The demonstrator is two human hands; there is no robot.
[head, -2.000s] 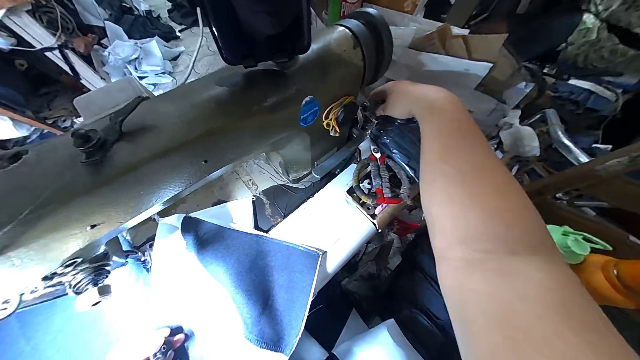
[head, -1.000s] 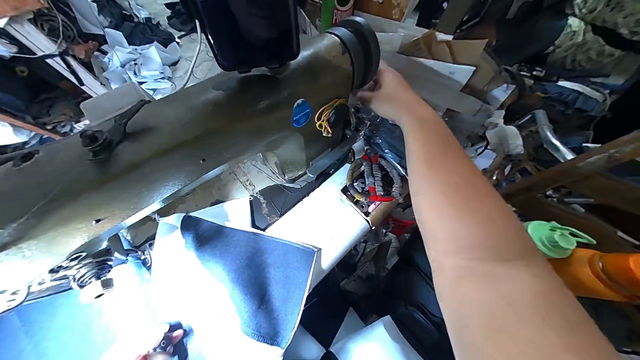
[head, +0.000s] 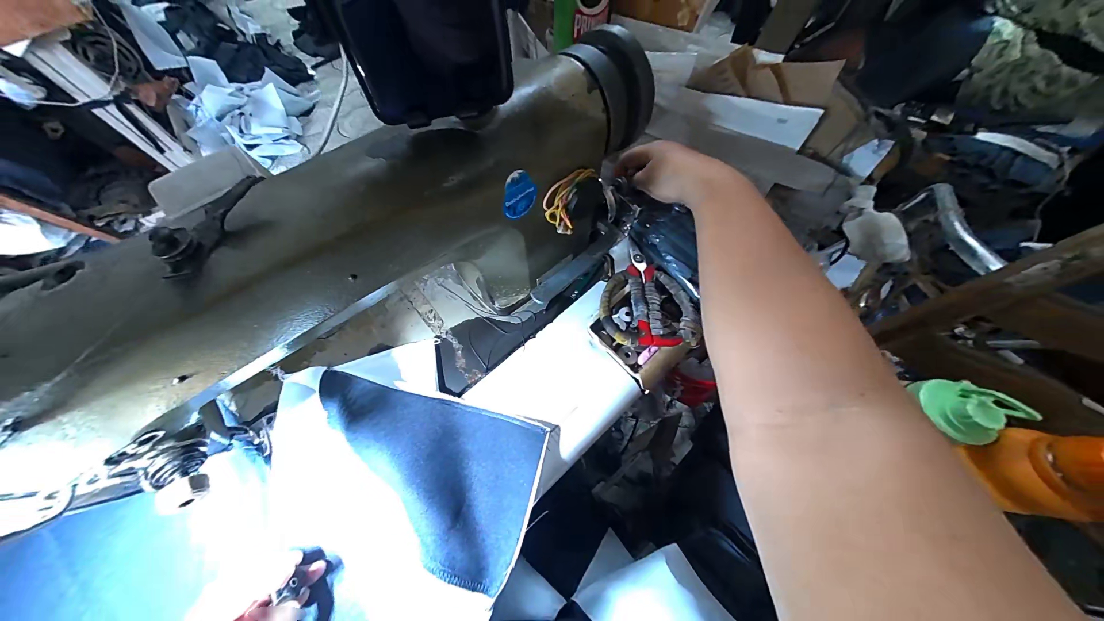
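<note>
The dark arm of a sewing machine (head: pixel 388 190) runs across the view. My right hand (head: pixel 664 172) reaches behind the black handwheel (head: pixel 617 86), its fingers bent near the machine's end; what they touch is hidden. Low at the left, my left hand (head: pixel 285 595) is partly in frame, its fingers closed around a small dark metal tool (head: pixel 291 590). Beside it, dark blue fabric (head: pixel 440 474) with a stitched edge and white backing lies on the lit surface. Red-handled cutters or pliers (head: pixel 651 310) rest in a small open box (head: pixel 642 375) below my right hand.
An orange bottle (head: pixel 1035 470) with a green top (head: pixel 975 410) stands at the right by a wooden frame (head: pixel 992 285). Yellow wires (head: pixel 565 198) hang on the machine. Cardboard (head: pixel 772 78) lies beyond the handwheel, and fabric scraps (head: pixel 250 108) are heaped on the floor.
My right hand moved up toward the handwheel a second ago and is now slightly lower again, beside the machine's end. The fabric has stayed about where it was.
</note>
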